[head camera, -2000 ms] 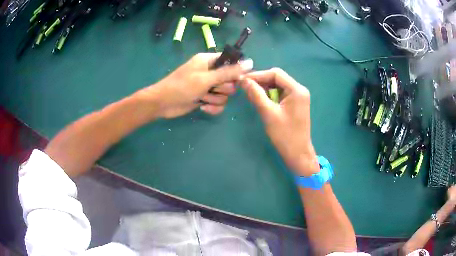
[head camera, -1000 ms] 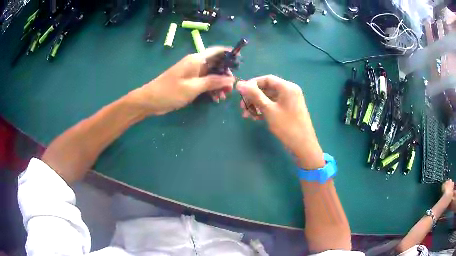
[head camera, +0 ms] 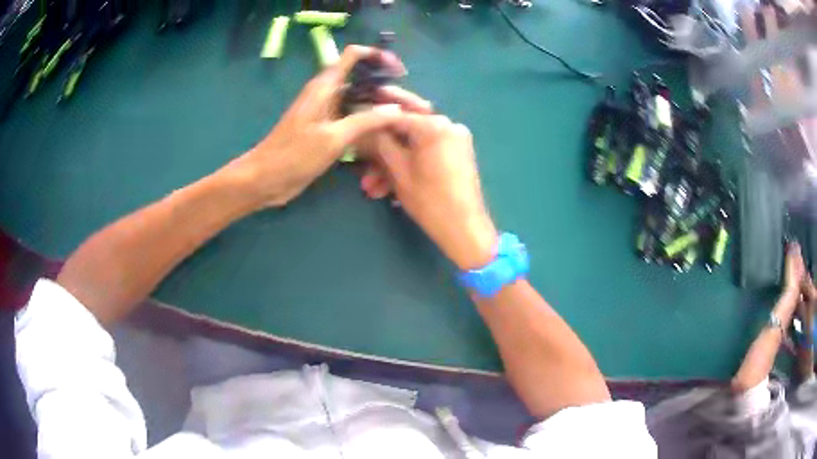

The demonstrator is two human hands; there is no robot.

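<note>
A black device housing (head camera: 365, 79) is held upright in my left hand (head camera: 309, 134), above the green tabletop. My right hand (head camera: 430, 157) is closed in against my left hand, its fingers at the lower part of the housing. A bit of lime green (head camera: 349, 154) shows between the hands, likely a battery cell; which fingers hold it I cannot tell. The hands are blurred and hide most of the housing. Loose lime-green cells (head camera: 275, 38) lie just beyond my left hand.
Units with green cells are clustered on the right (head camera: 658, 170) and at the far left (head camera: 54, 54). A black cable (head camera: 546, 49) runs to the right cluster. A pale cable coil lies at the upper right. A grey-green panel (head camera: 761, 224) and another person's arm (head camera: 770, 332) are at the right edge.
My right hand has moved left, from holding a thin lead beside the housing to pressing against my left hand. The whole view has shifted, so the table things sit farther left and higher.
</note>
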